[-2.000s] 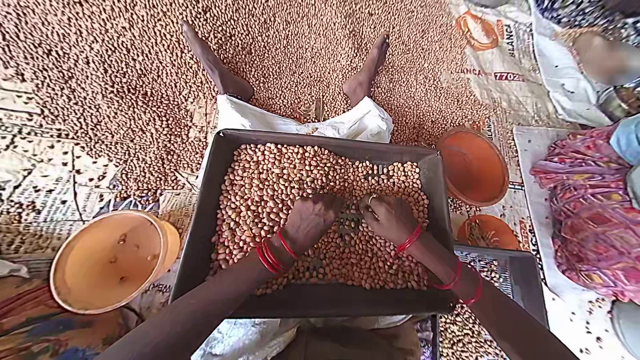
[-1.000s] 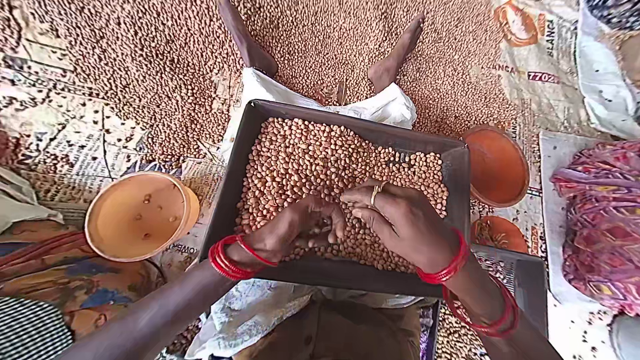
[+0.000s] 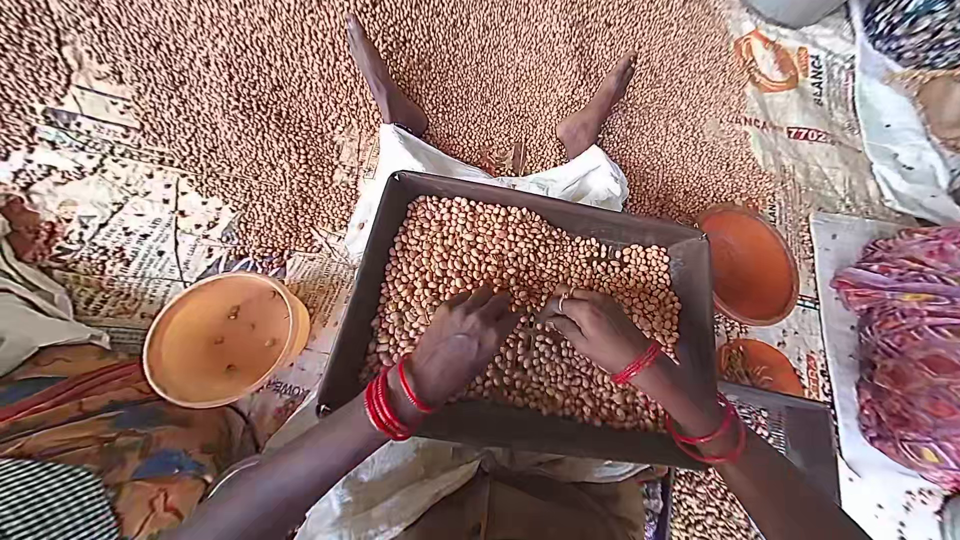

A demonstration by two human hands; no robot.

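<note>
A dark rectangular tray [image 3: 555, 442] lies tilted over my lap, spread with pinkish-brown nuts or beans [image 3: 465, 240]. My left hand [image 3: 461, 341], with red bangles at the wrist, rests palm down on them near the tray's middle, fingers curled into the pile. Just to its right, my right hand [image 3: 589, 322], wearing a ring and red bangles, has its fingertips bent down among the same nuts or beans. A small gap separates the two hands. Both sets of fingertips are partly hidden, so whether they pinch anything cannot be told.
An orange plastic bowl [image 3: 217, 341] with a few bits inside stands left of the tray. Two orange bowls [image 3: 750, 266] [image 3: 761, 366] are at its right, beside another dark tray [image 3: 806, 435]. Loose nuts or beans cover the floor around my feet. People in patterned cloth sit at both sides.
My hands were close together above the pile a second ago; now they are apart, with the fingers down among the nuts or beans.
</note>
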